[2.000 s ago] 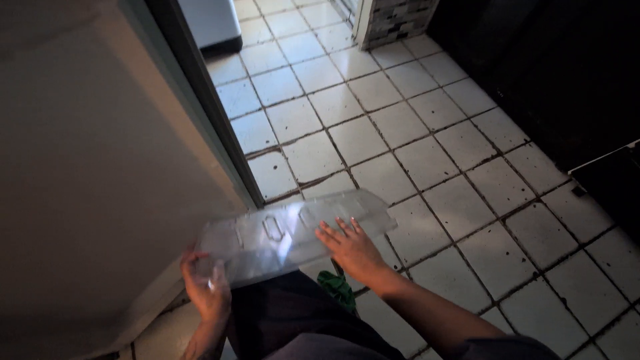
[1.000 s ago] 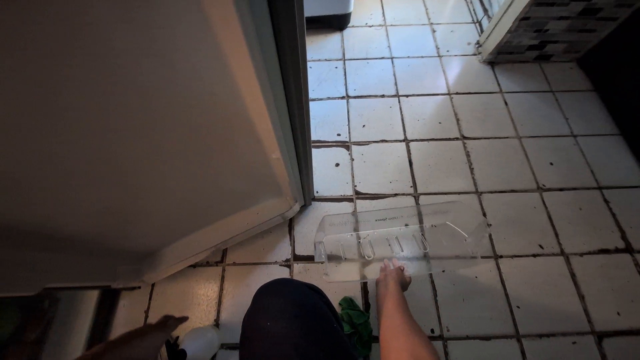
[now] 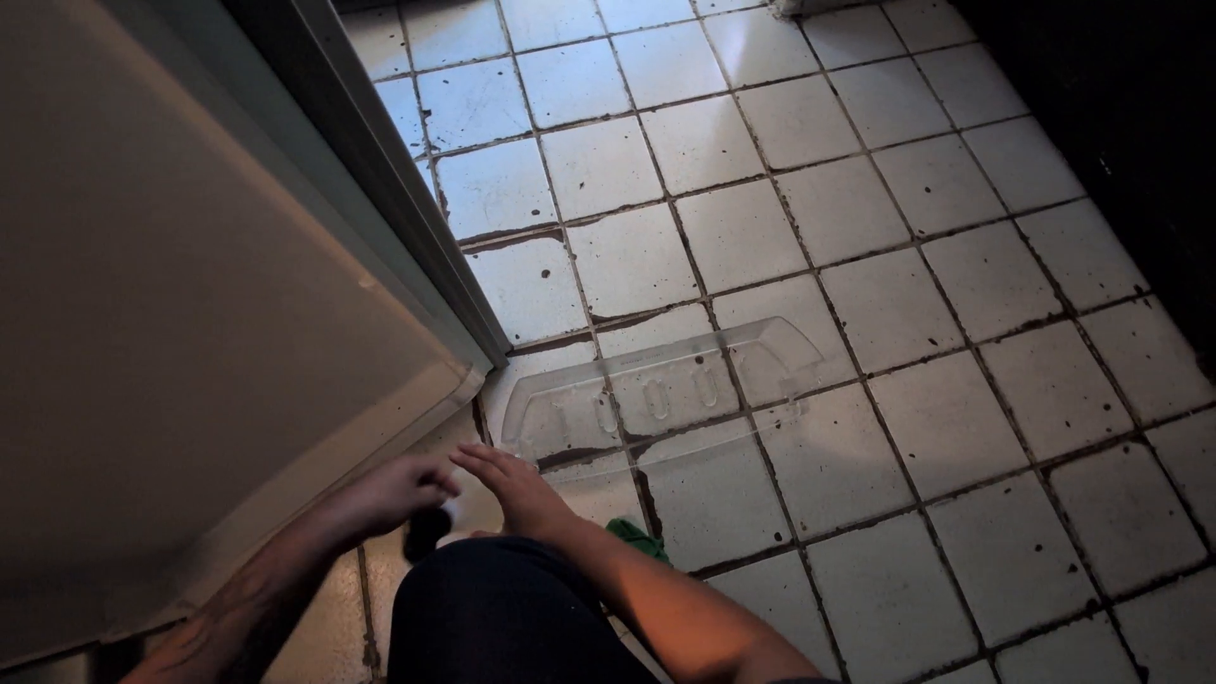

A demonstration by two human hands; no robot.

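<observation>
A clear plastic bin or door shelf (image 3: 660, 394) with oval ridges lies on the tiled floor, beyond my hands. My right hand (image 3: 508, 489) is just short of its near left corner, fingers extended, with nothing seen in it. Close beside it on the left is my left hand (image 3: 418, 489), fingers partly curled; whether it grips anything is unclear. Right below the left hand is a dark object (image 3: 427, 534) beside something white, mostly hidden by the hands and my knee. A green cloth (image 3: 638, 540) lies on the floor by my right forearm.
A large pale door panel (image 3: 190, 313) with a dark edge fills the left side, its lower corner near the plastic piece. White floor tiles (image 3: 864, 446) with dark, chipped joints spread ahead and right. A dark area borders the floor at far right.
The clear plastic piece, between both hands two seconds ago, now lies on the floor with neither hand holding it. My right hand has moved left off it, and my hands have come together.
</observation>
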